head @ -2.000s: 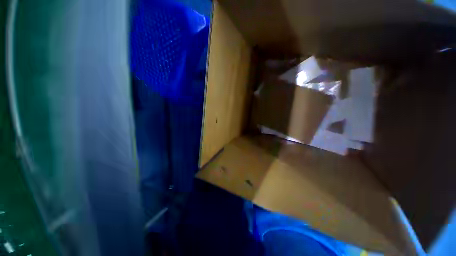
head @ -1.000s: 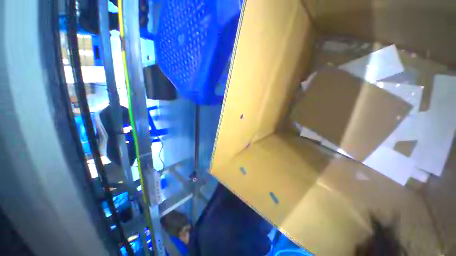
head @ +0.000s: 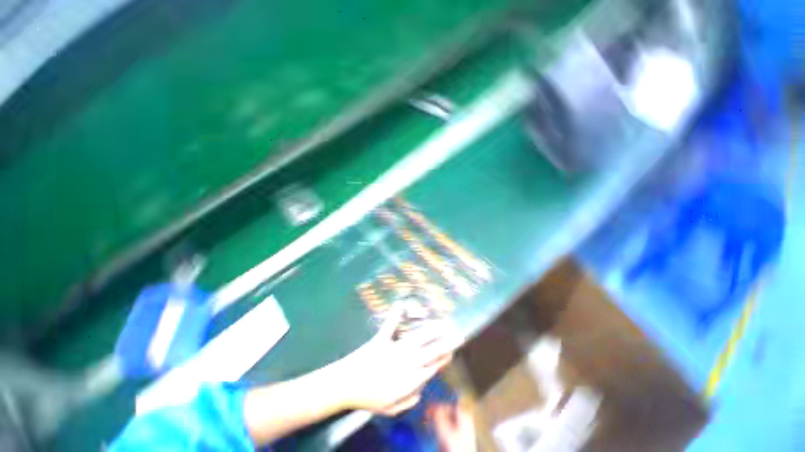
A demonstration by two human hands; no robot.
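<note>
The picture is strongly blurred and tilted. My left hand (head: 397, 362), bare with a blue sleeve, reaches in from the lower left over the bench's near edge. Its fingertips are at the near end of a clear tray (head: 432, 256) with rows of small orange-gold and dark parts. A small pale shape shows at the fingertips; I cannot tell whether it is held. My right hand (head: 455, 425) is partly visible at the bottom edge, beside the cardboard box. Its fingers are too blurred to read.
A white sheet (head: 234, 353) and a blue bin (head: 163, 328) are at the lower left. A pale rail (head: 379, 194) runs diagonally beside the green belt (head: 221, 97), with small silvery pieces along it. The open cardboard box (head: 622, 349) holds white scraps below the bench.
The view has swung from the inside of the cardboard box up to the green bench. Both hands now show, and the box is at the lower right.
</note>
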